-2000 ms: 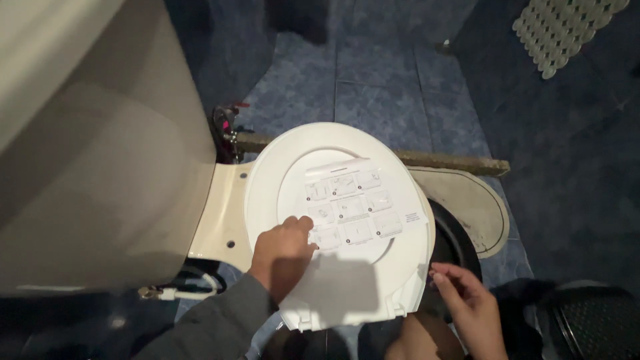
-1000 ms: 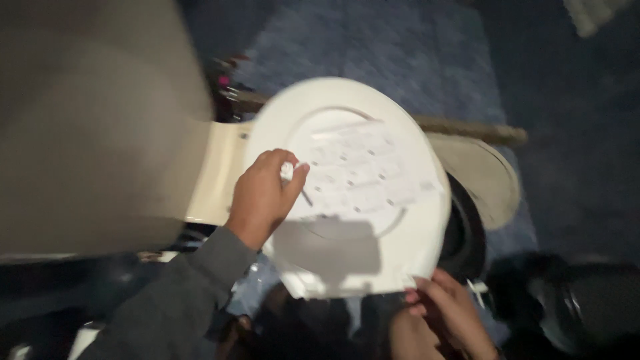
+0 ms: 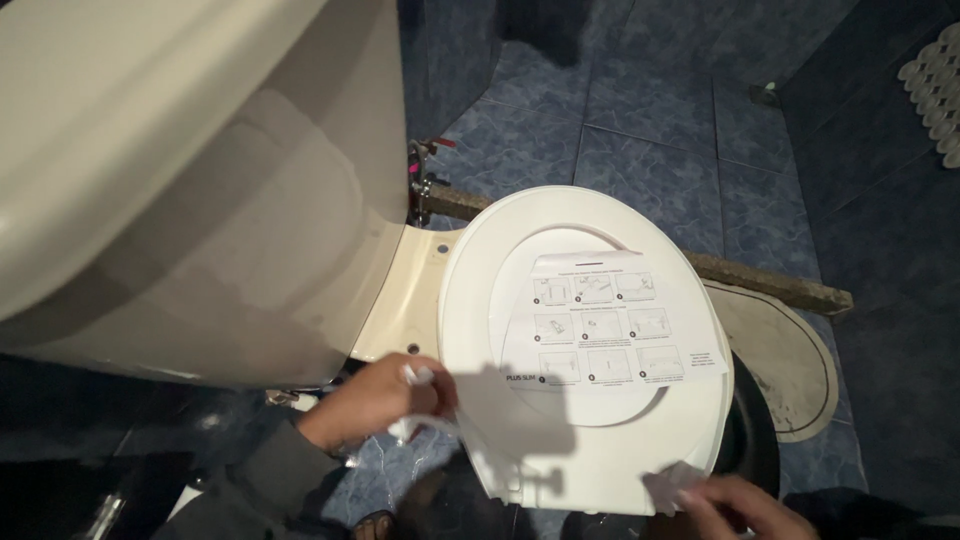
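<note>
A white plastic toilet seat with its lid (image 3: 480, 300) lies over the toilet bowl, its hinge end toward me. On it rests a printed instruction sheet (image 3: 600, 322) with small diagrams. My left hand (image 3: 382, 401) is left of the seat, its fingers curled on small white pieces (image 3: 420, 427), blurred and too unclear to name. At the seat's near right corner, my right hand (image 3: 739, 506) pinches a small translucent piece (image 3: 671, 484), possibly a plastic bag. Two bolt holes show in the cream rear ledge of the bowl (image 3: 409, 289).
The toilet tank (image 3: 225, 240) fills the left side. A valve with a red lever (image 3: 442, 142) stands behind the bowl. A long narrow bar (image 3: 772, 279) and an oval mat or board (image 3: 787, 360) lie beyond the seat. A dark round object (image 3: 754, 427) is beside the bowl.
My left hand has moved off the instruction sheet to the seat's left edge. White pieces now show at its fingers, and a translucent piece shows in my right hand.
</note>
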